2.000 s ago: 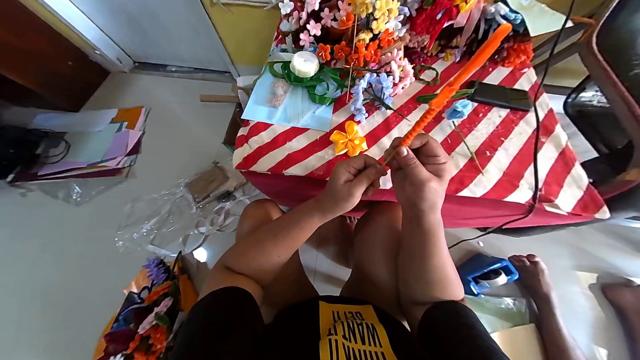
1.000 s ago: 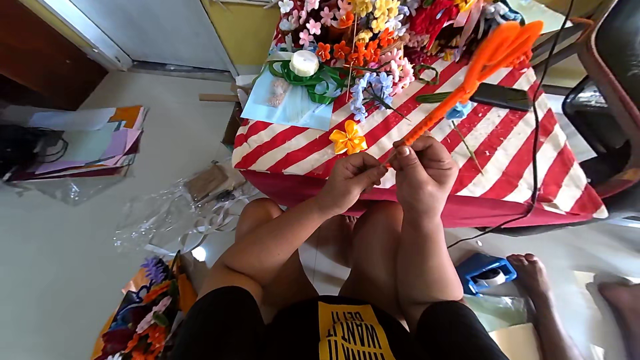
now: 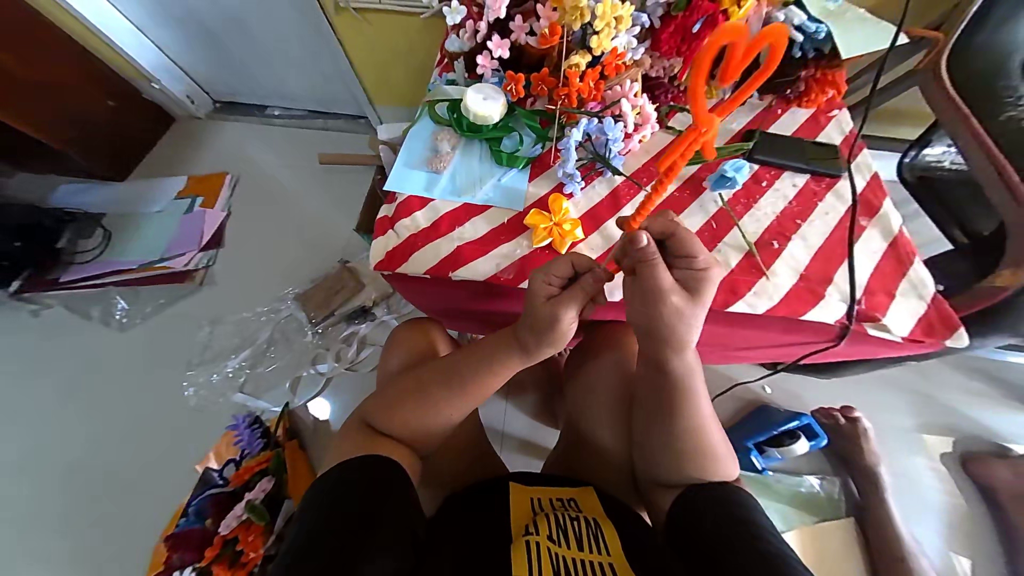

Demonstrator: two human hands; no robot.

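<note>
An orange pipe cleaner piece (image 3: 670, 164), with a twisted stem and a heart-shaped loop at its far end, points up and right over the table. My right hand (image 3: 670, 280) pinches its stem between thumb and fingers. Just to the left, my left hand (image 3: 562, 300) pinches the lower end of the stem. A yellow-orange ribbon flower (image 3: 554, 223) lies on the striped cloth near my left hand. Beyond my right hand lies a light blue flower on a thin stem (image 3: 728, 175).
Many pipe cleaner flowers, a white roll of ribbon (image 3: 484, 104) and green ribbon (image 3: 512, 148) crowd the table's back. A black phone (image 3: 795, 153) and a dark cable (image 3: 853, 208) lie at right. A blue tape dispenser (image 3: 774, 438) is on the floor beside another person's foot (image 3: 852, 432).
The orange piece has turned in my fingers: its far end looked like a narrow strip at first, then a loop, and now shows as an open heart shape. Both hands stay at nearly the same place.
</note>
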